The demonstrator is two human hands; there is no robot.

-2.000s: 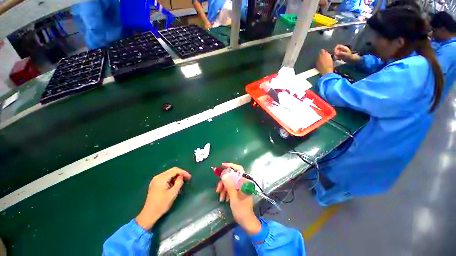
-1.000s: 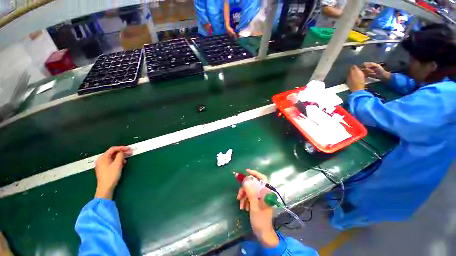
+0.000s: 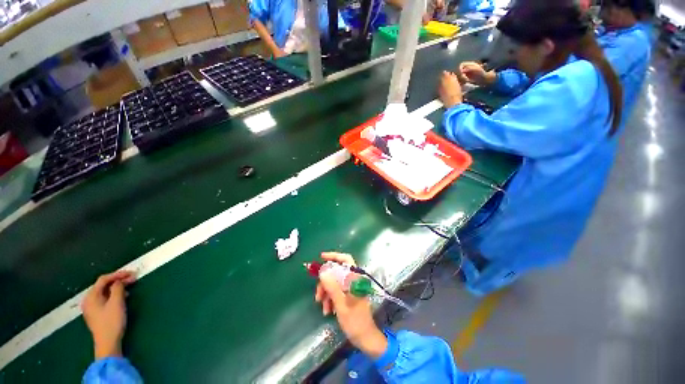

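My right hand (image 3: 342, 300) holds the dispensing syringe (image 3: 338, 277), with its dark red front pointing left and its green rear towards the bench edge. My left hand (image 3: 107, 311) is at the far left, at the white strip, with fingertips close together; whether anything small is between them cannot be told. A crumpled white tissue (image 3: 287, 244) lies on the green bench, left of and beyond the syringe tip. A small dark part (image 3: 246, 172) lies on the green surface beyond the white strip (image 3: 225, 219).
A red basket (image 3: 357, 150) with white papers stands beyond my right hand, a black device under it. Cables (image 3: 443, 229) loop at the bench edge. Black compartment trays (image 3: 169, 109) lie on the far side. A person in blue (image 3: 548, 142) works at the right.
My left hand moved from near the syringe out left to the white strip. My right hand keeps hold of the syringe. The view has shifted between frames.
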